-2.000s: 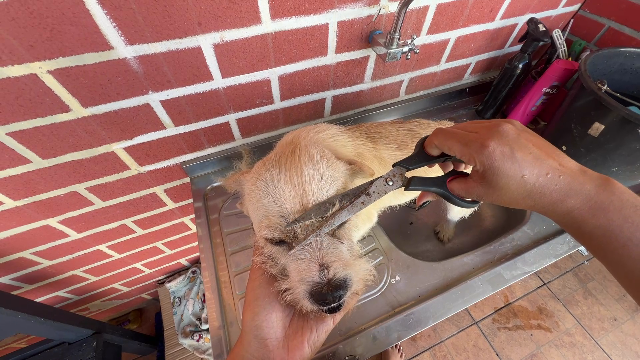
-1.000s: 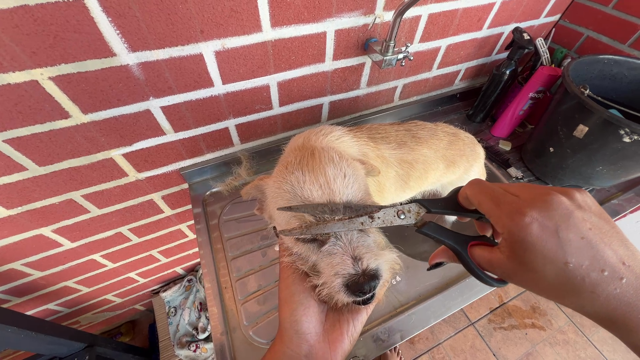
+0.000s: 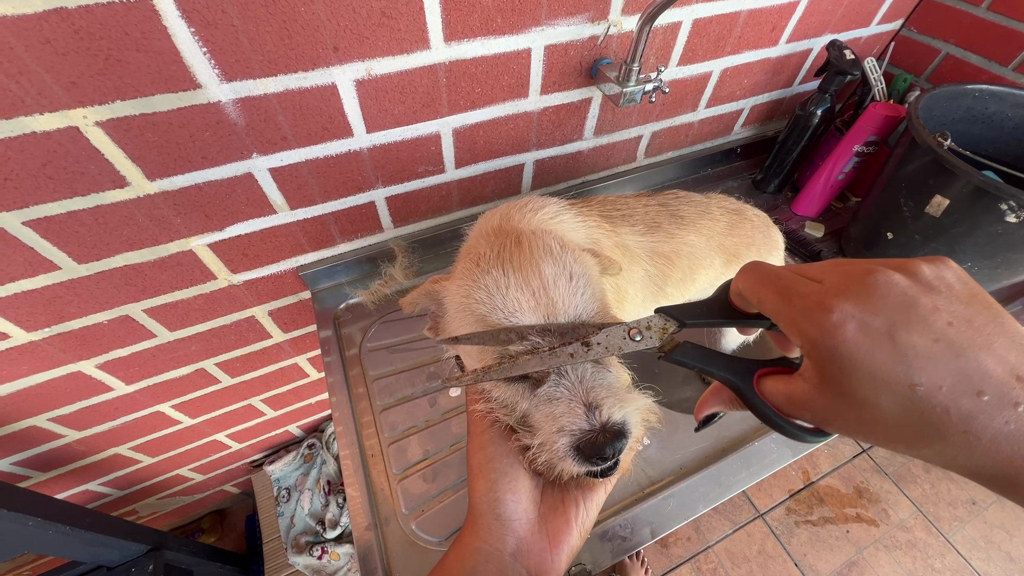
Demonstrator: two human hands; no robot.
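A small tan dog is on a stainless steel sink unit, its muzzle toward me. My left hand cups the dog's chin and cheek from below. In my right hand are scissors with black handles and stained metal blades. The blades lie slightly parted across the dog's brow, just above its muzzle, and partly hide the eyes. A tuft of cut fur rests at the back left of the drainboard. The dog's body covers part of the sink bowl.
Behind the sink rises a painted brick wall with a metal tap. At the back right stand a black spray bottle, a pink bottle and a black bucket. A patterned cloth hangs at lower left; floor tiles lie below.
Two seconds ago the scissors slanted down across the dog's brow; now they lie nearly level. My right hand has moved lower. The dog's head has shifted slightly right, still in my left hand.
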